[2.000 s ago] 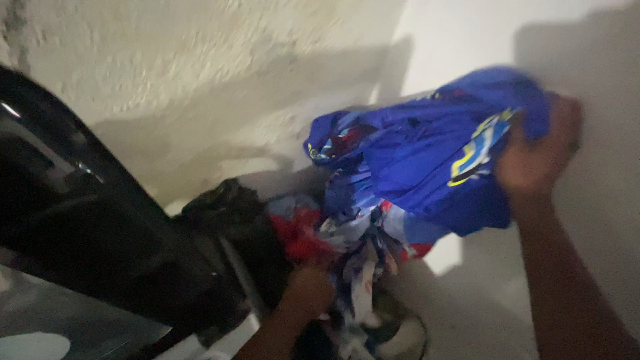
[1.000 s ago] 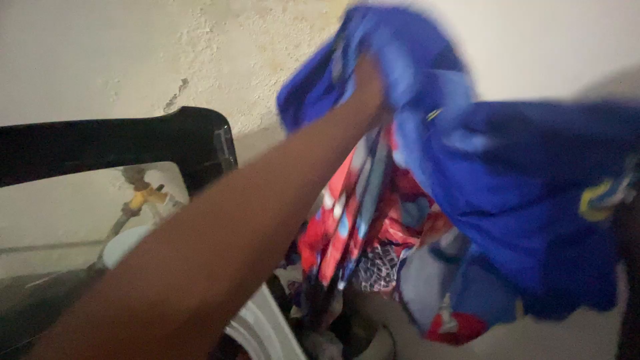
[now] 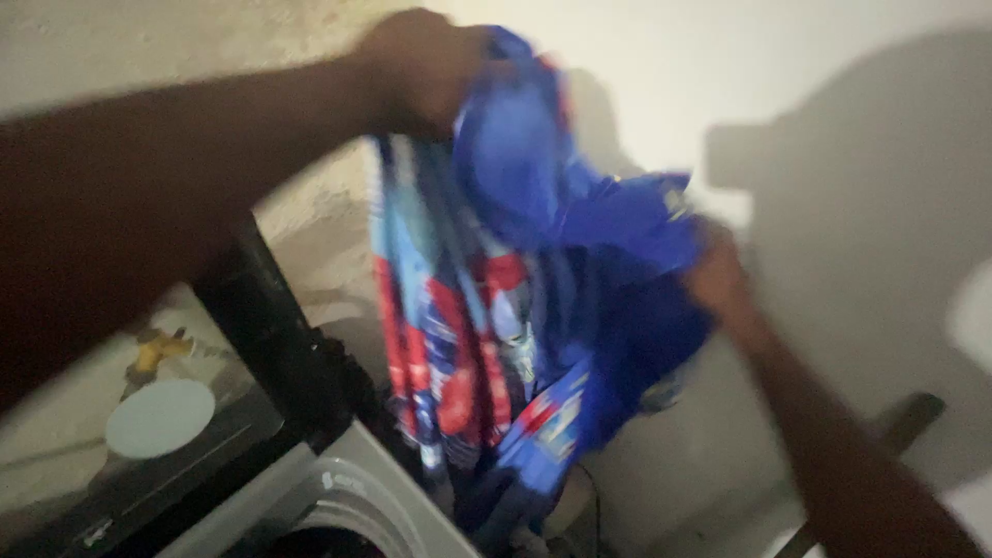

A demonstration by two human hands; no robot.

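Note:
My left hand [image 3: 434, 74], raised at the top centre, grips the upper edge of a blue printed garment [image 3: 635, 302]. Lower and to the right, my right hand [image 3: 717, 275] is closed on the other side of the same garment, so the cloth stretches between them. Beneath my left hand hangs a red, light blue and dark patterned cloth [image 3: 457, 349], bunched in long folds; whether it is part of the blue garment I cannot tell. Motion blurs both hands and the cloth.
At the lower left is a washing machine's open top [image 3: 403, 496] with its dark lid frame [image 3: 263, 325] raised. A yellow tap fitting [image 3: 163, 349] shows through the lid. A rough wall [image 3: 116, 39] stands behind, and a dark bar [image 3: 907, 418] leans at the lower right.
The blue garment, bunched near the right hand two seconds ago, now hangs spread between both hands. My left hand has gone from low by the cloth pile to high up.

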